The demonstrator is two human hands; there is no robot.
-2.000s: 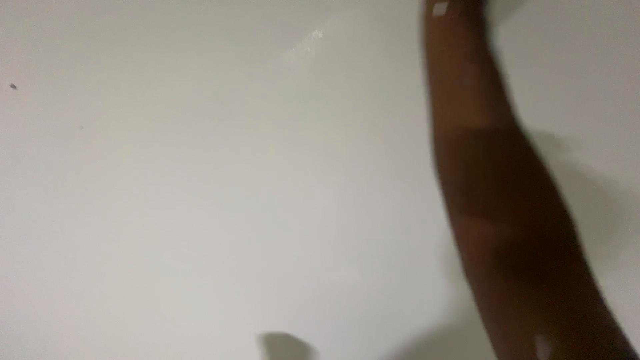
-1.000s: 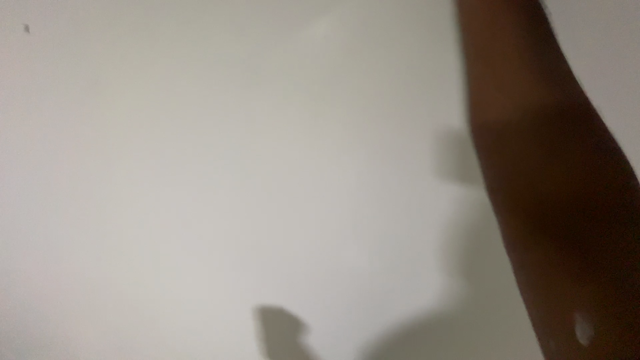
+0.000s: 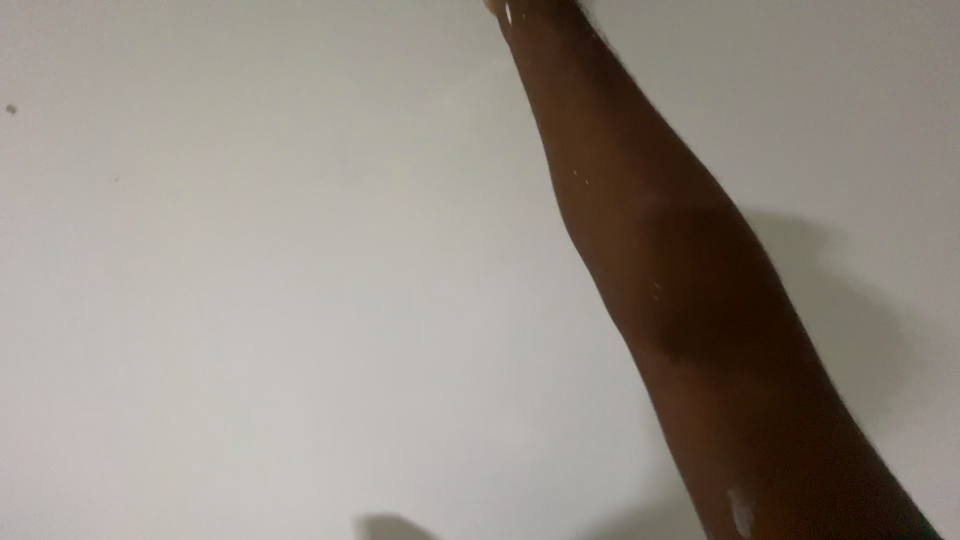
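Note:
A bare forearm and upper arm, seemingly my right, reach from the lower right corner up to the top edge, in front of a pale, smooth wall (image 3: 300, 285). White spots and smears that look like paint mark the skin near the wrist and on the upper arm. At the top edge the arm is cut off about at the wrist, so the fingers and anything in them are out of sight. A sliver of something yellowish shows beside the wrist. My left hand is not in the picture.
Soft shadows fall on the wall right of the arm and along the bottom edge. A small dark speck (image 3: 11, 109) marks the wall at the far left.
The arm's upper end has shifted left in view since one second ago, and the wrist part, out of the picture then, shows at the top edge again.

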